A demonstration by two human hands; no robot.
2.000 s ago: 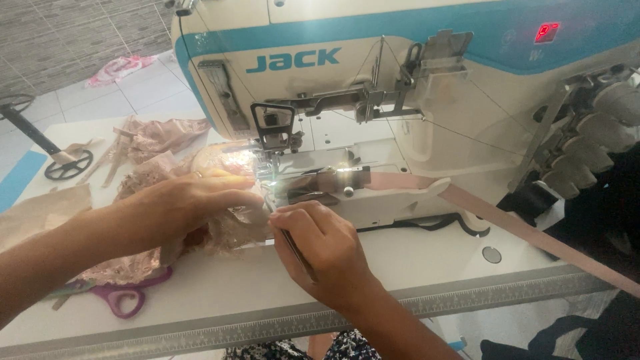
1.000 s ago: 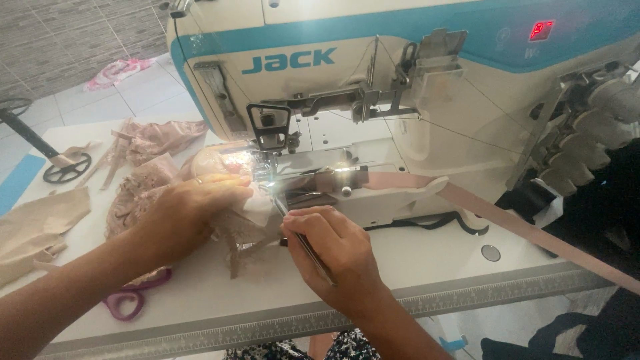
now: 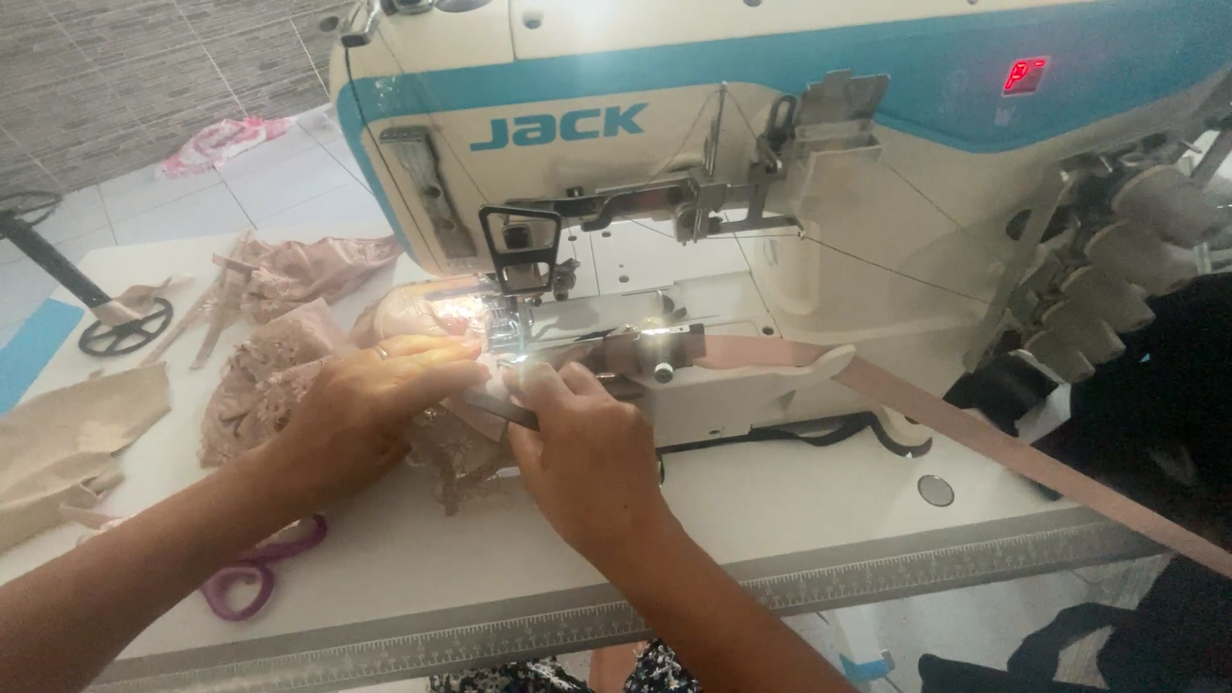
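A white and teal Jack sewing machine point(image 3: 577, 183) fills the upper middle, its lamp shining on the needle area. My left hand point(image 3: 385, 404) presses pink lace fabric point(image 3: 462, 448) just left of the presser foot, fingertips close to the needles. In my right hand point(image 3: 577, 433), held against the fabric's edge by the foot, is a slim metal tool, likely tweezers point(image 3: 500, 407); its tip is hidden in glare and fingers. A pink fabric band point(image 3: 943, 414) runs from the lower right through a guide into a metal binder attachment point(image 3: 664, 351).
Crumpled pink lace pieces point(image 3: 260, 385) and beige fabric point(image 3: 77, 443) lie on the left of the table. Purple-handled scissors point(image 3: 236, 589) are partly under my left forearm. A black spoked stand point(image 3: 125, 327) is at far left. A ruler tape point(image 3: 828, 577) lines the front edge.
My right hand has moved up and left, closer to the needle area, and the metal tool now lies at a flatter angle. My left hand stays on the fabric.
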